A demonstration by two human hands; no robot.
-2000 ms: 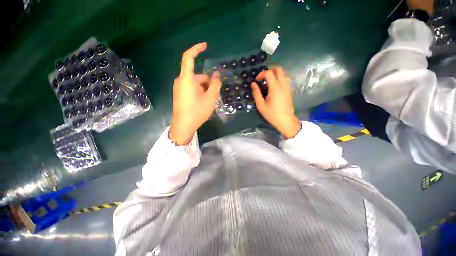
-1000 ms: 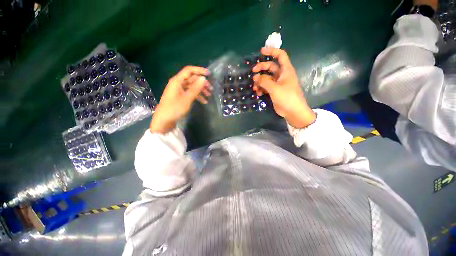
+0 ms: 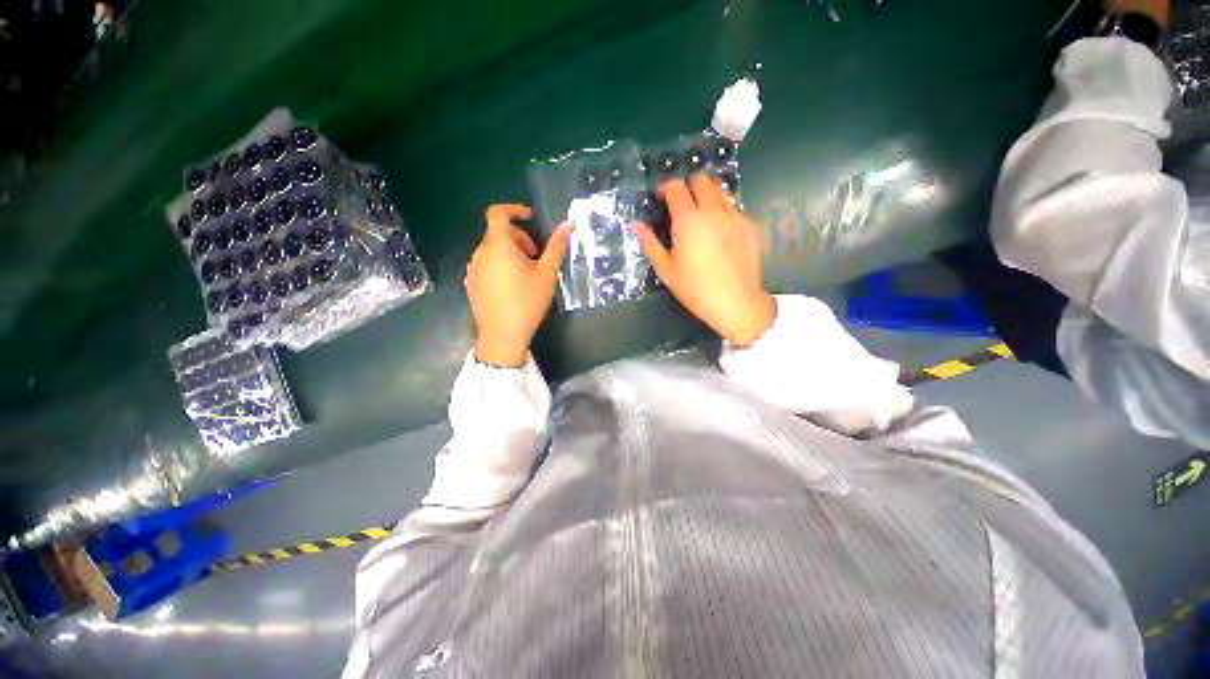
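Observation:
A clear, shiny plastic sheet, likely a tray lid or empty blister (image 3: pixel 600 246), lies over the left part of a blister tray with black discs (image 3: pixel 693 159) on the green bench. My left hand (image 3: pixel 515 285) has its thumb at the sheet's left edge, fingers curled. My right hand (image 3: pixel 710 252) rests over the tray, with its thumb at the sheet's right edge and its fingertips on the discs. It hides the tray's lower right part. A white squeeze bottle (image 3: pixel 735 109) lies just behind the tray's right corner.
A thick pile of filled trays (image 3: pixel 259 219) stands on the left, with a smaller silvery tray pack (image 3: pixel 236 395) in front of it. Clear film (image 3: pixel 869 199) lies to the right. Another person's sleeve (image 3: pixel 1095 212) reaches in at the far right.
The shiny sheet now covers the tray's left part. My left hand has moved right to its edge. My right hand has moved slightly left and lies lower over the tray.

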